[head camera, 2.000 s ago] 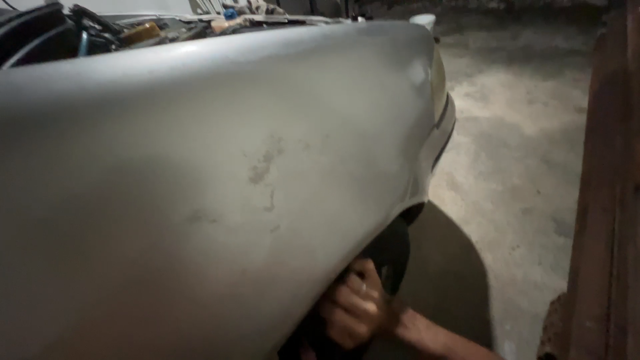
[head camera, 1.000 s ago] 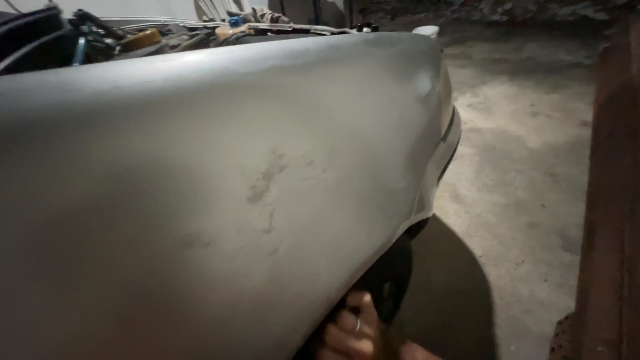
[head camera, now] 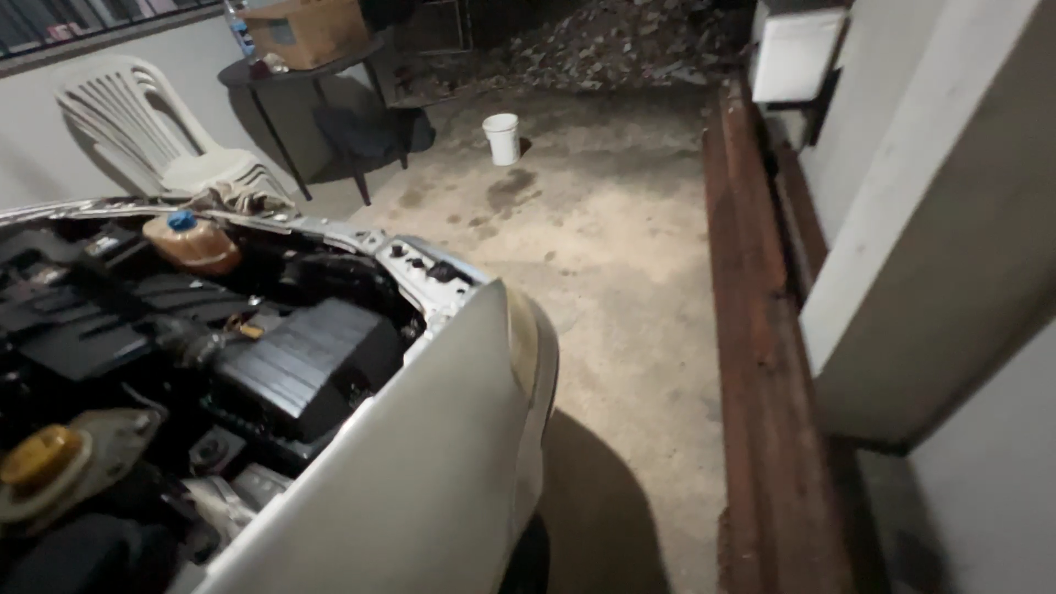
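Observation:
Neither of my hands is in the head view at this moment. The silver front fender of a car (head camera: 412, 462) runs from the bottom of the view up to the headlamp (head camera: 521, 338). To its left lies the uncovered engine bay. In it are a black ribbed plastic box (head camera: 305, 355), an orange-brown fluid reservoir with a blue cap (head camera: 194, 239) and a yellow round cap (head camera: 41, 455) at lower left. A dark part of the wheel area (head camera: 528, 557) shows below the fender's edge.
Rusty steel beams (head camera: 759, 371) lie along the right, beside a pale pillar (head camera: 916, 214). A white bucket (head camera: 502, 140) stands on the concrete floor. Behind the car are stacked white plastic chairs (head camera: 140, 124) and a dark table (head camera: 239, 73) bearing a cardboard box (head camera: 305, 31). Rubble (head camera: 619, 41) lies at the back.
The view has swung up and over the engine bay. A hand seen earlier at the wheel arch, under the fender's edge, is out of view now.

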